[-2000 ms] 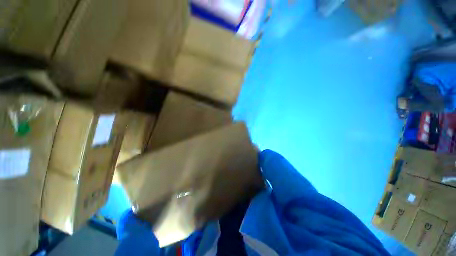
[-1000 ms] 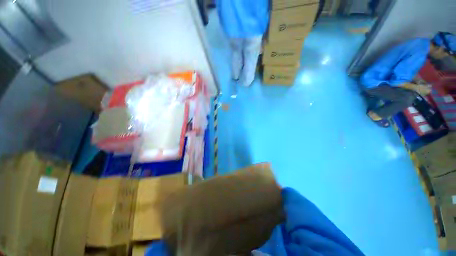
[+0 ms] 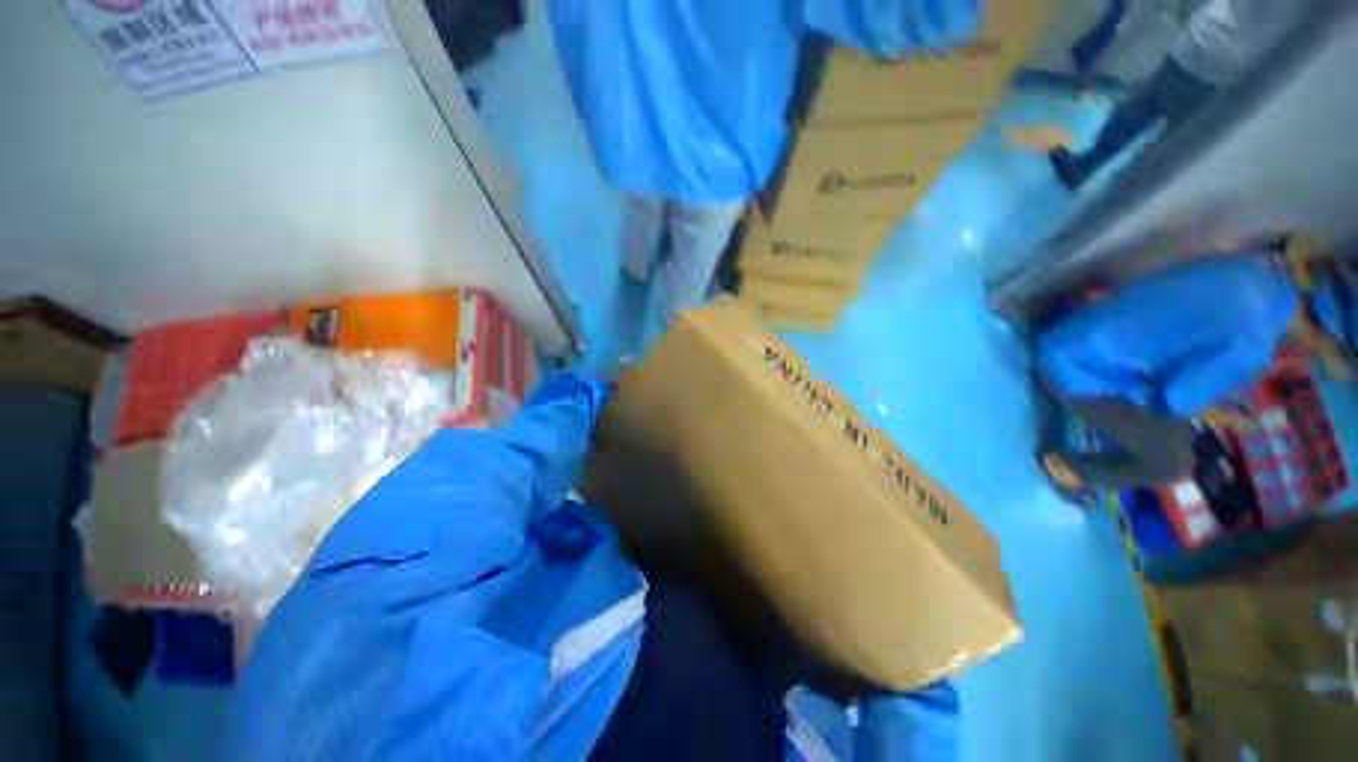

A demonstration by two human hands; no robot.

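Observation:
A brown carton (image 3: 789,506), printed "MADE IN CHINA" along one side, is held tilted against my body at the middle of the view. My left sleeve reaches its upper left end, where only a small blurred bit of my left hand (image 3: 621,365) shows against the carton. My right sleeve shows at the carton's lower right end; my right hand is hidden there.
A person in a blue smock (image 3: 670,104) stands ahead beside tall stacked cartons (image 3: 856,179). Another person in blue (image 3: 1177,343) bends at the right near red and blue trays (image 3: 1296,439). Crumpled clear film (image 3: 291,462) lies on red-edged boxes at the left, by a white wall (image 3: 298,194).
The held carton has turned, showing its printed side. My left sleeve has come into full view. The standing person and the stacked cartons are nearer; the stacked cartons at lower left have left the view.

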